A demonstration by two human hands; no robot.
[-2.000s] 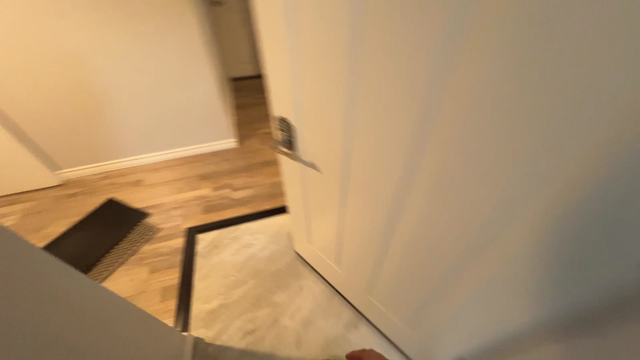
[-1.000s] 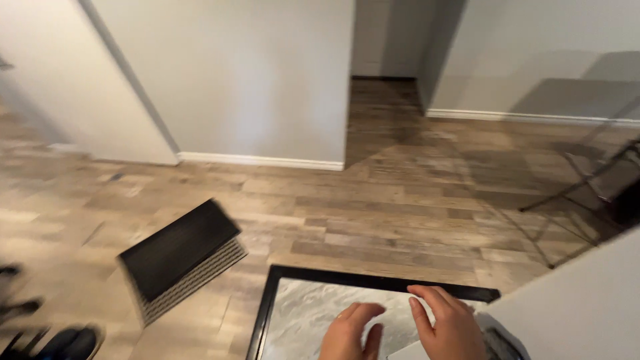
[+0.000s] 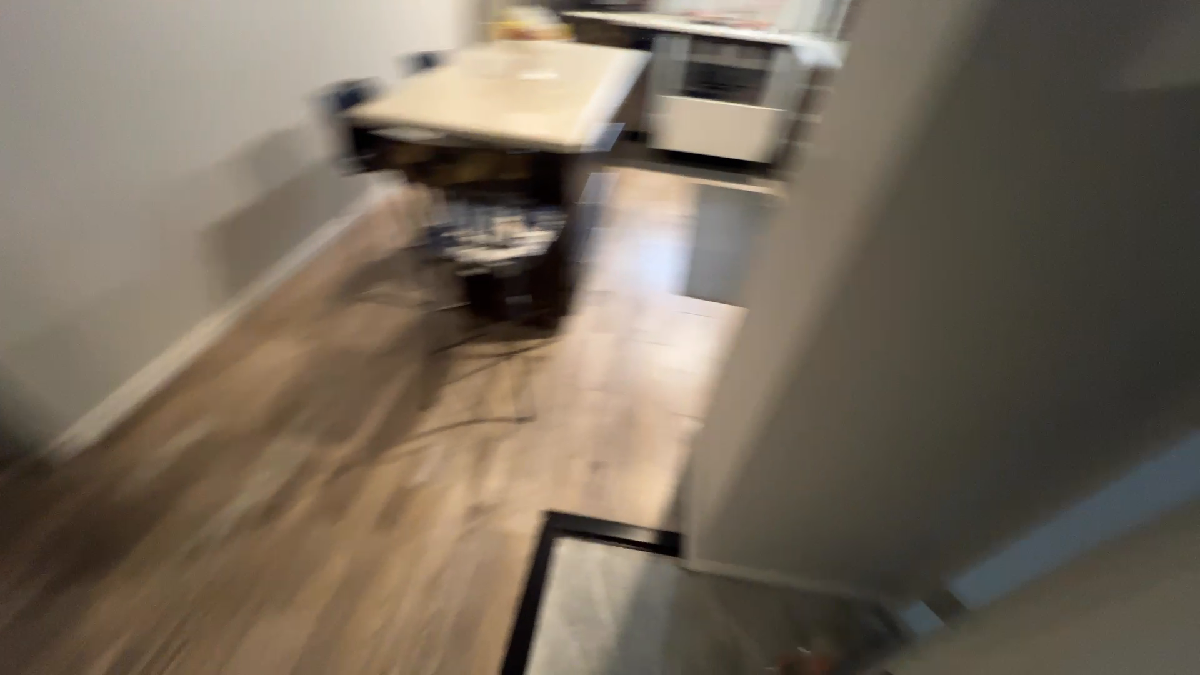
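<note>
Only a small blurred bit of a hand (image 3: pixel 808 662) shows at the bottom edge, right of centre. Which hand it belongs to and whether it holds anything cannot be told. Behind it lies a grey tiled floor patch (image 3: pixel 600 600) with a black border strip (image 3: pixel 614 532). The edge of a pale panel, perhaps a door (image 3: pixel 1097 600), fills the lower right corner close to the hand.
A wall (image 3: pixel 900 328) rises on the right. Wood flooring (image 3: pixel 375 525) leads to a light-topped table (image 3: pixel 506 94) with dark chairs. Farther back are a white-fronted oven (image 3: pixel 720 127), a counter and a grey mat (image 3: pixel 727 244). Another wall (image 3: pixel 141 187) stands left.
The view has swung strongly to the right, bringing in the table and oven. Both hands showed over the tiled patch one second ago; now only a sliver of hand remains in view.
</note>
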